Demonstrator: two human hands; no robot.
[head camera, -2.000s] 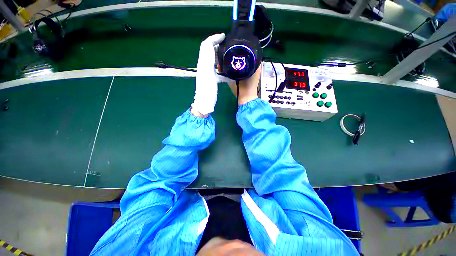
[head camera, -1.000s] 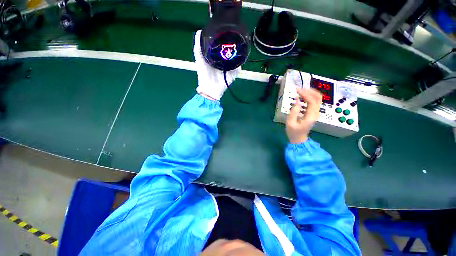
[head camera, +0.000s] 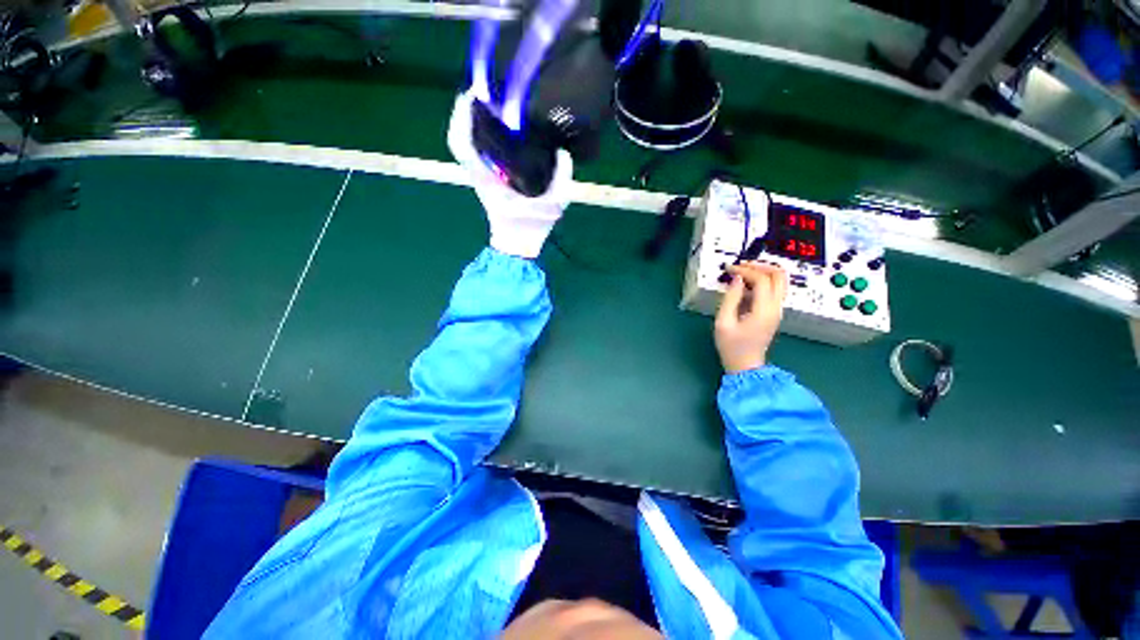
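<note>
My left hand (head camera: 515, 188), in a white glove, holds a black headset (head camera: 575, 85) above the white rail. The headset is blurred and tilted; its headband arcs glow blue-violet and one earcup shows a small pink light. My bare right hand (head camera: 750, 313) is at the lower left front of the headset tester (head camera: 813, 294), fingertips together at its small controls or sockets. Whether the fingers grip something there cannot be told. The tester shows two rows of red digits. A black test lead (head camera: 746, 219) lies over its left part.
Another headset (head camera: 670, 113) lies on the green belt beyond the white rail (head camera: 413, 165). More headsets (head camera: 175, 63) lie at the far left. A coiled pale cable (head camera: 923, 369) lies right of the tester on the green worktop (head camera: 600, 363). A black connector (head camera: 669, 225) lies left of the tester.
The headset has turned in my left hand, from its lit logo facing up to tilted with its arcs in view. My right hand has lowered slightly on the tester, and its fingertips have drawn together.
</note>
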